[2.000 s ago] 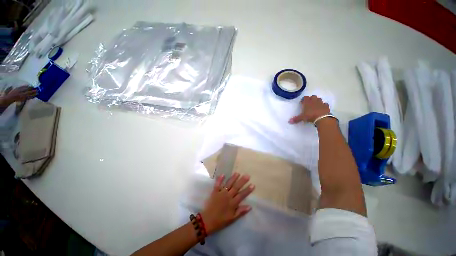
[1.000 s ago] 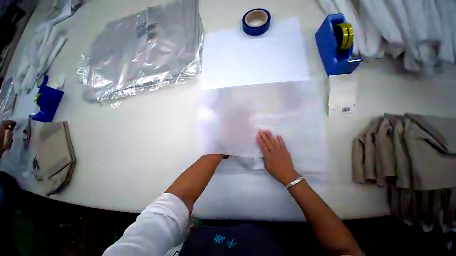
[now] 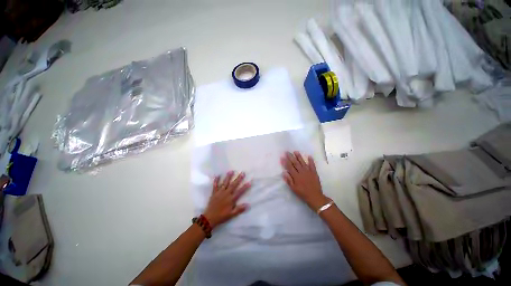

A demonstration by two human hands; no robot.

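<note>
A handbag lies flat under white tissue paper in front of me; it shows only as a faint grey-beige shape. My left hand lies flat on the tissue with its fingers spread. My right hand lies flat on the tissue's right side, fingers apart. Both hands hold nothing. A smooth white sheet shows beyond the tissue's far edge. A dark blue tape roll lies at that sheet's far end.
A blue tape dispenser and label stack stand at the right. White stuffing rolls lie behind. Unpacked handbags are piled at right, packed bags at left. Another blue dispenser and a handbag lie far left.
The tissue now covers the beige handbag that showed two seconds ago. My left hand has come out from the tissue's near edge onto its top. The camera view has shifted.
</note>
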